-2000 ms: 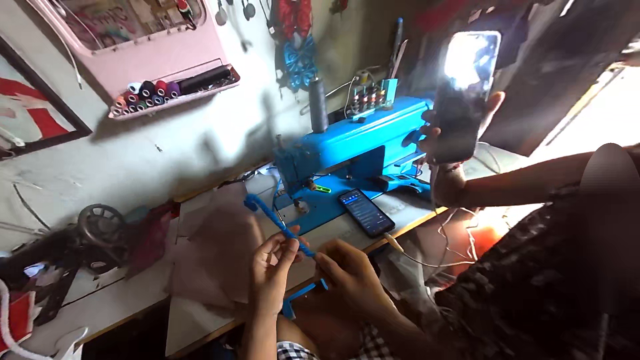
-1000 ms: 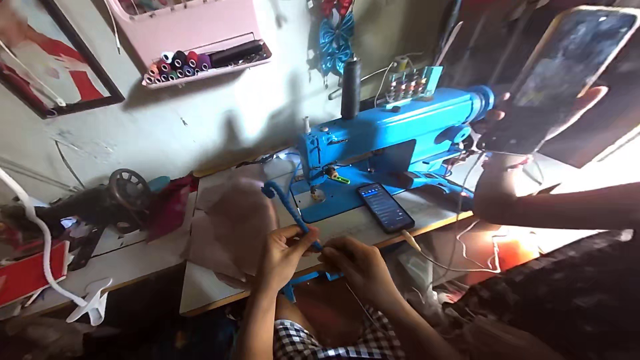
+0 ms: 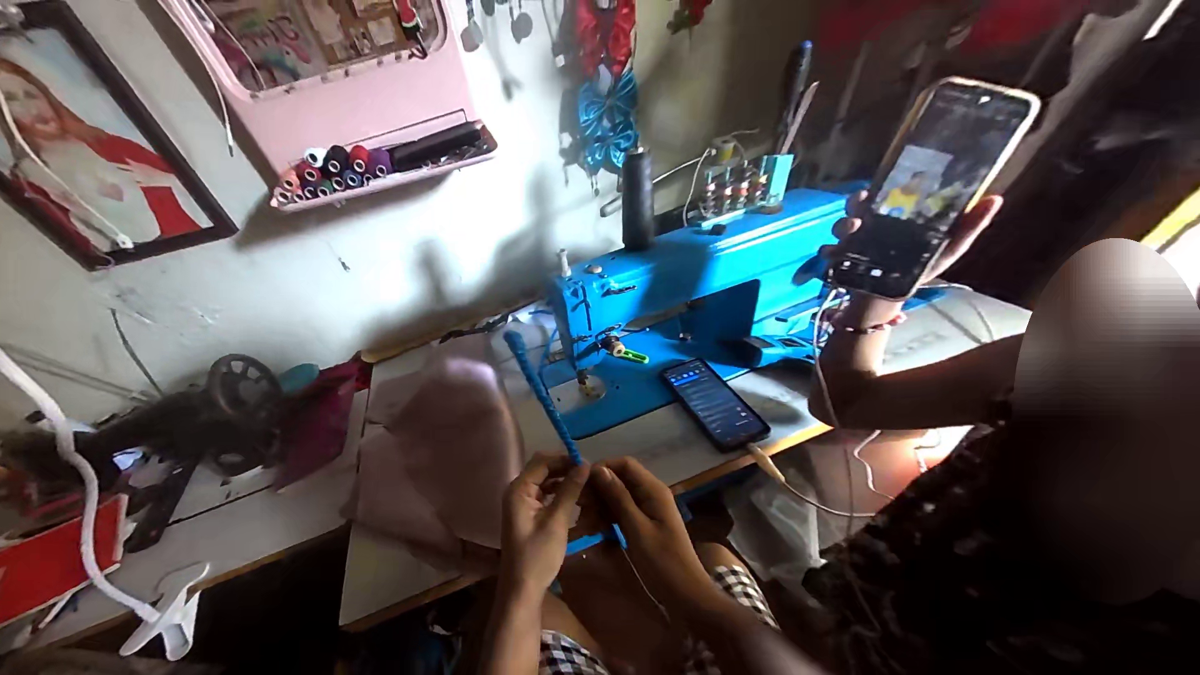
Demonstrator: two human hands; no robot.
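A thin blue twisted strip (image 3: 544, 394) rises from between the fingers of my left hand (image 3: 539, 516), which pinches its lower part. Close against it, my right hand (image 3: 647, 516) has thumb and fingers together at the strip's lower part; the exact grip is hidden. More blue material (image 3: 589, 542) shows beneath both hands. Behind them stands a blue sewing machine (image 3: 694, 272) with a dark thread cone (image 3: 637, 199) on top. A phone (image 3: 715, 403) with a lit screen and a cable lies at the table's front edge, right of the strip.
At right a person's hand (image 3: 966, 239) holds up another phone (image 3: 937, 187). Pale pink fabric (image 3: 441, 450) lies on the table left of the strip. A dark hand-wheel machine (image 3: 234, 394) and a white clip lamp's clamp (image 3: 173, 609) are at left. Thread spools (image 3: 337, 169) sit on a pink wall shelf.
The blue strip's upper end, curled over one second ago, now stands nearly straight. The other person's raised phone now shows a picture rather than glare. My hands remain close together on the strip.
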